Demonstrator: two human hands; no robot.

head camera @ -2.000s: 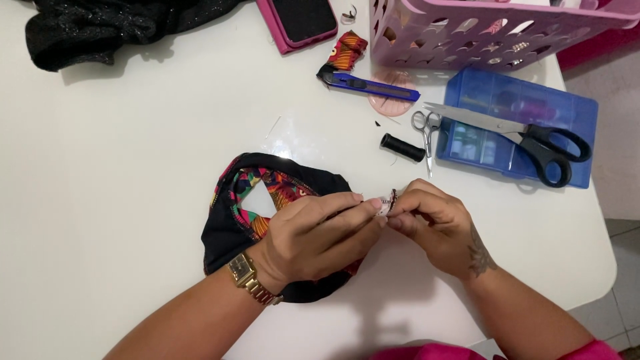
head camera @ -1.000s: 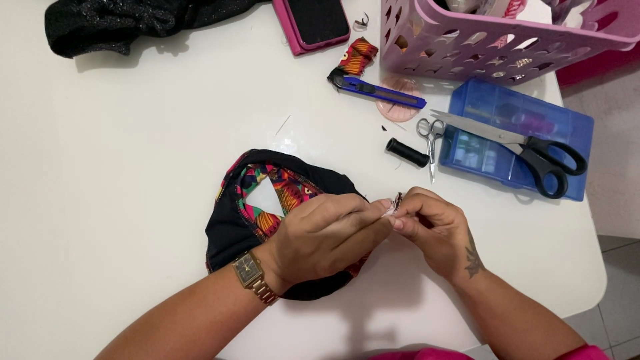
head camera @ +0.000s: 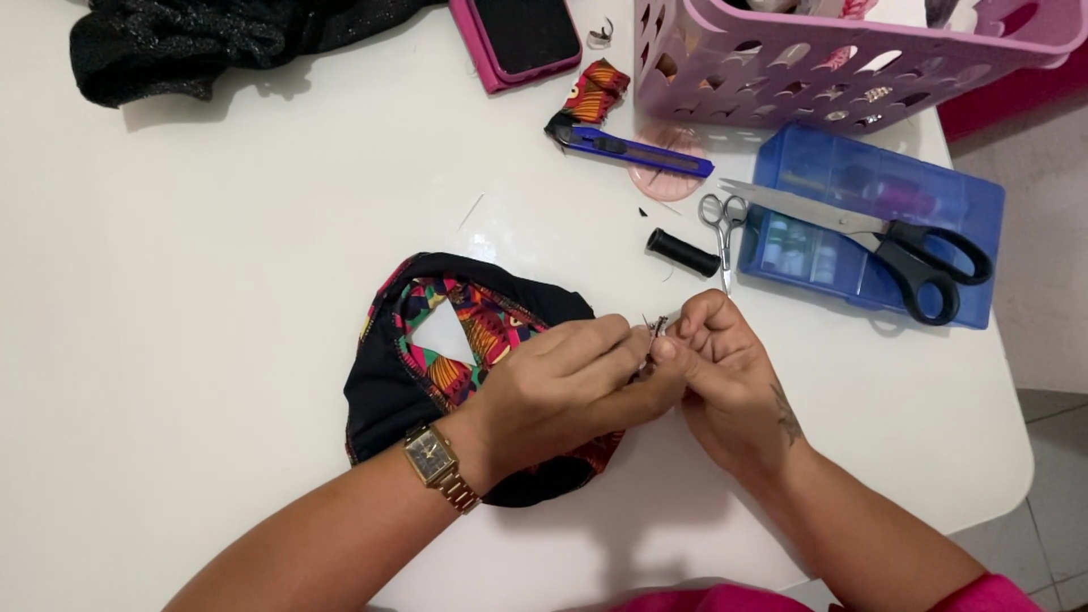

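My left hand [head camera: 569, 374], with a gold watch at its wrist, is above a black garment with a multicoloured printed lining [head camera: 382, 399] that lies on the white table. Its fingertips meet those of my right hand [head camera: 722, 370] just beyond the garment's right edge. Between them both hands pinch a small pale and dark piece [head camera: 660, 327], mostly hidden by the fingers; a thin needle-like tip sticks up beside it. Right above my right hand lie small metal scissors [head camera: 723, 234] and a spool of black thread [head camera: 682, 252].
Large black-handled scissors [head camera: 922, 263] rest on a blue plastic box [head camera: 969, 221] at the right. Behind are a purple basket [head camera: 765, 81], a blue utility knife [head camera: 633, 151] across a pink disc [head camera: 667, 187], a printed fabric scrap [head camera: 597, 92], a phone in a pink case [head camera: 527, 38] and black glittery fabric [head camera: 195, 51].
The fingers of my right hand have spread and lifted somewhat, and a thin tip now shows beside the small piece. The garment lies in about the same place.
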